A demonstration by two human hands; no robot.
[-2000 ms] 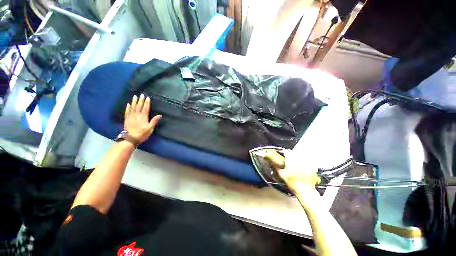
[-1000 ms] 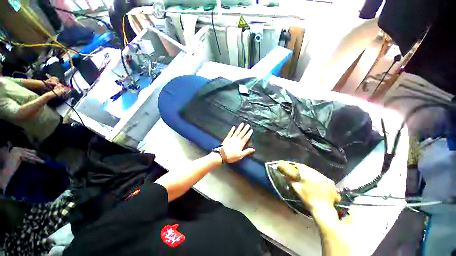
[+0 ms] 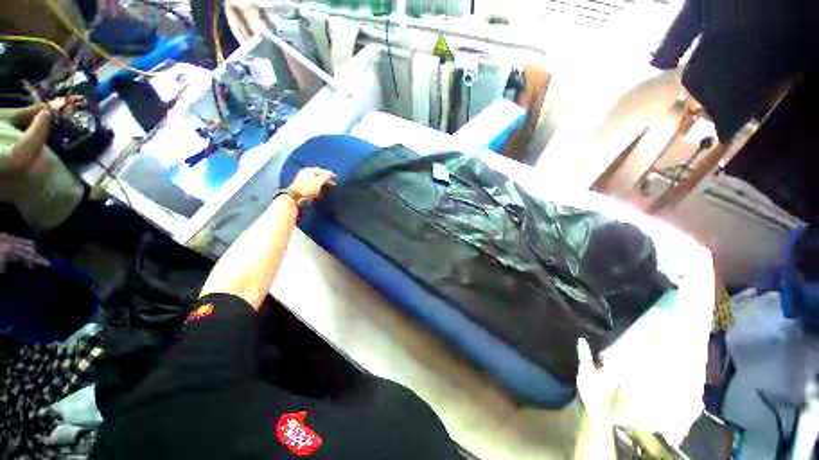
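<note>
A black garment (image 3: 449, 260) with a shiny, crinkled lining (image 3: 530, 225) lies along the dark blue padded board (image 3: 422, 314). A small pale label (image 3: 441, 172) shows near its upper left part. My left hand (image 3: 310, 185) is at the garment's left end, its fingers closed on the edge. My right hand (image 3: 594, 386) is at the garment's near right corner, bright and blurred; its grip is unclear. At the bottom edge, below my right hand, a blurred yellowish and metallic shape may be the iron (image 3: 654, 444), partly cut off.
The board lies on a white table (image 3: 359, 332). A sewing station with a blue surface (image 3: 220, 166) is at upper left, with another person's arm (image 3: 31, 144) beyond it. Dark clothes (image 3: 754, 99) hang at upper right. Checked garments (image 3: 45, 386) lie at lower left.
My left hand has moved from the garment's middle to its left end and taken its edge. My right hand has let go of the iron and moved to the garment's near right corner.
</note>
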